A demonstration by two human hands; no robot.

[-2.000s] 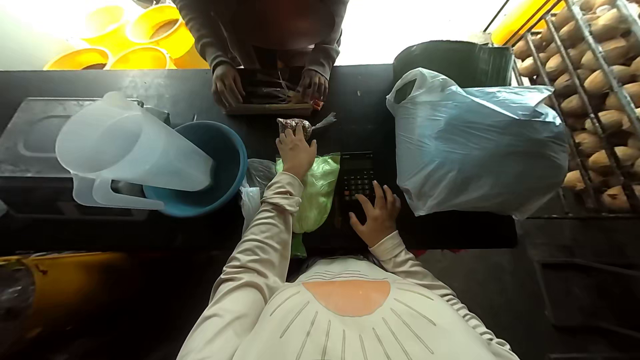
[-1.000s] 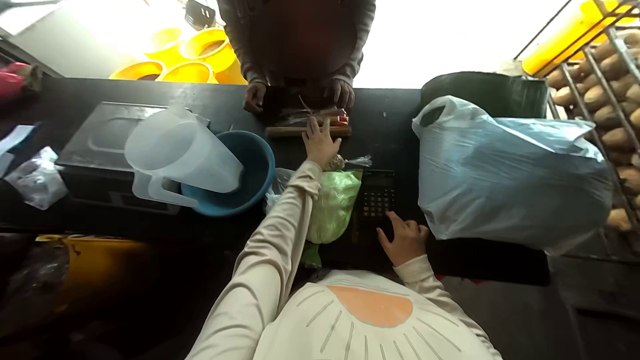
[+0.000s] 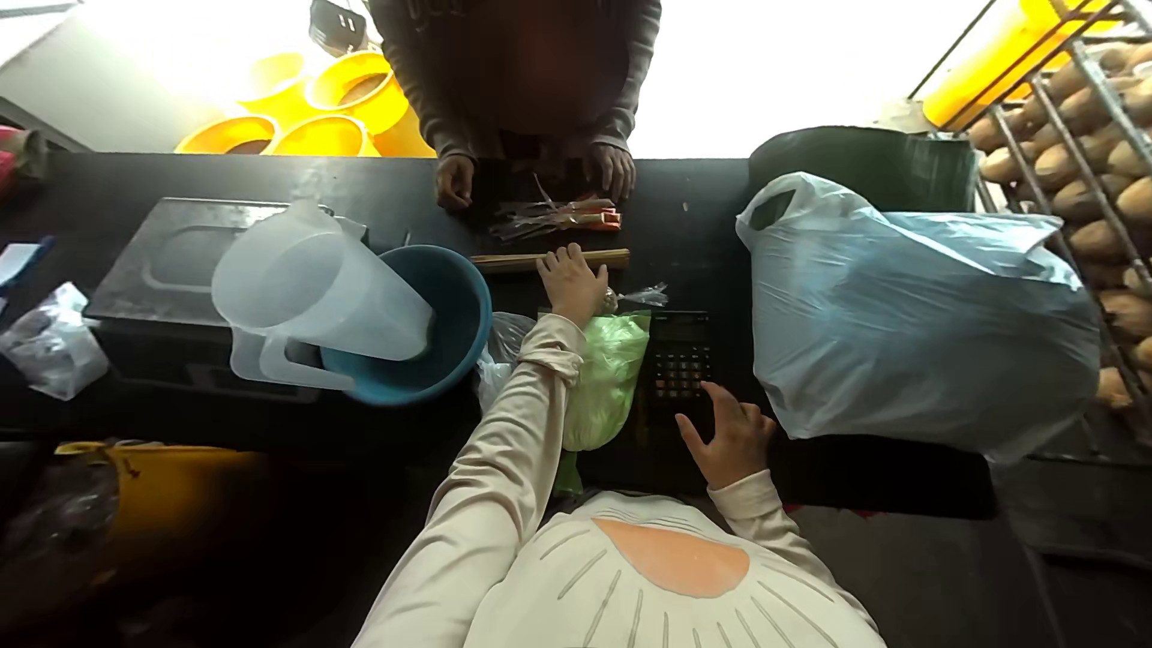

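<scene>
My left hand [image 3: 574, 284] rests on a brown stick-like bundle [image 3: 508, 262], its fingers over the near edge; whether it grips it is unclear. Partly under that hand lies a small clear plastic bag [image 3: 641, 295] with a twisted end. A green plastic bag [image 3: 605, 382] lies along my left forearm. My right hand [image 3: 731, 438] is spread, holding nothing, with its index finger at the lower right of a black calculator [image 3: 681, 367]. Past the brown bundle are plastic-wrapped items with red and orange parts [image 3: 576, 217].
Left are a translucent pitcher [image 3: 306, 279] leaning in a blue basin [image 3: 459, 310], and a crumpled plastic bag [image 3: 56, 342]. A large pale plastic bag [image 3: 909, 324] stands right, before a dark green container [image 3: 864, 162]. Another person's hands [image 3: 456, 180] rest at the far edge.
The brown bundle is nearer to me than it was beside the other person's hands, and the wrapped items now lie beyond it. The view has shifted.
</scene>
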